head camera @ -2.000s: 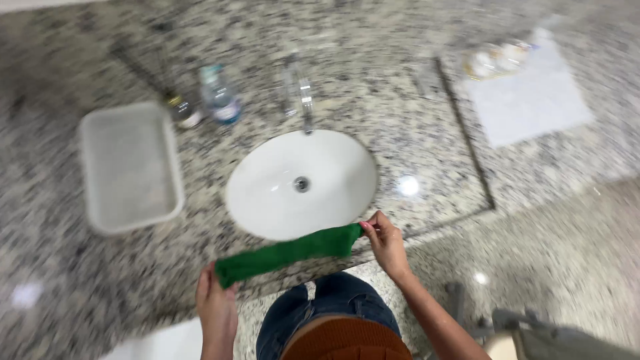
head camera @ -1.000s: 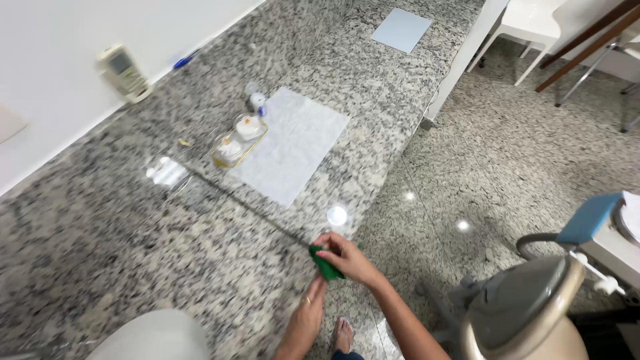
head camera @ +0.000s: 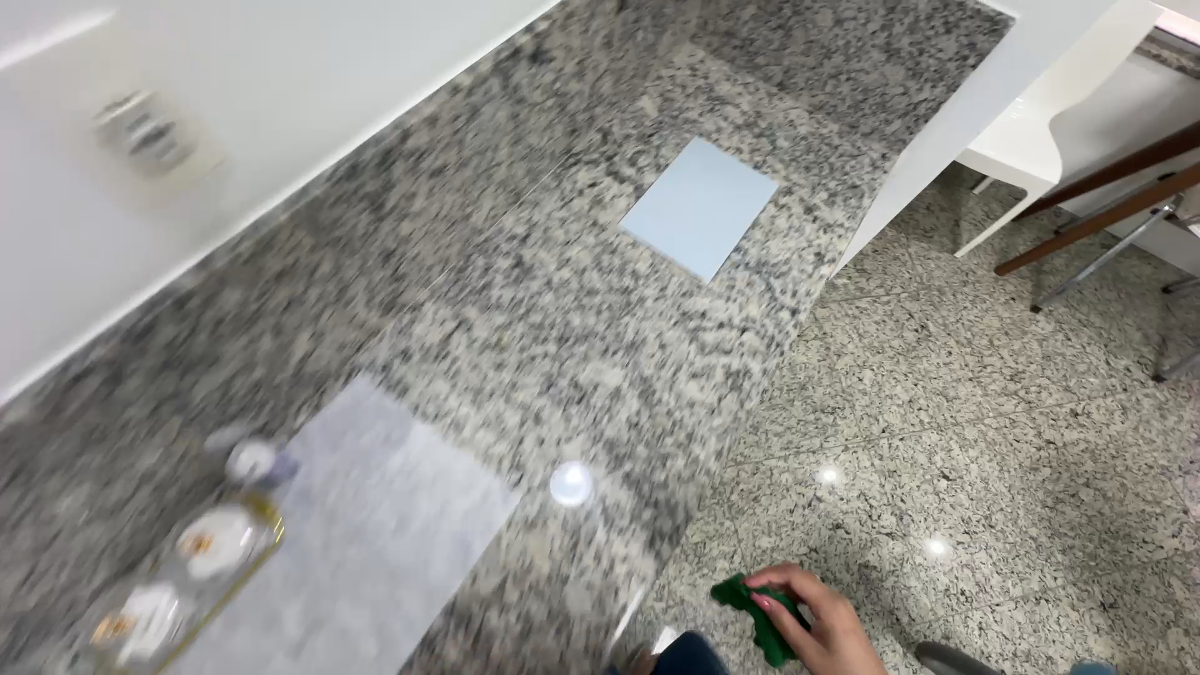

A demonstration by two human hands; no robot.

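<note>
My right hand (head camera: 814, 614), at the lower right, grips a bunched green cloth (head camera: 771, 626) between thumb and fingers. It hangs over the floor, just off the front edge of the granite counter (head camera: 581, 375). My left hand cannot be made out; a small bit of skin shows at the bottom edge beside the dark blue jeans (head camera: 689, 654), too little to tell. A white sheet (head camera: 375, 534) lies on the counter at the lower left, and a light blue sheet (head camera: 700, 208) lies farther back.
A gold-rimmed tray (head camera: 220, 605) with white-lidded jars stands left of the white sheet, a small bottle (head camera: 251, 461) behind it. A wall plate or similar blurred fitting (head camera: 150, 136) is at the upper left. A white panel (head camera: 923, 155) ends the counter; a white chair (head camera: 1022, 141) stands beyond.
The view has swung right along the counter, away from the sink. The green cloth, stretched between both hands and then bunched at the counter edge, is now in my right hand alone, off the edge.
</note>
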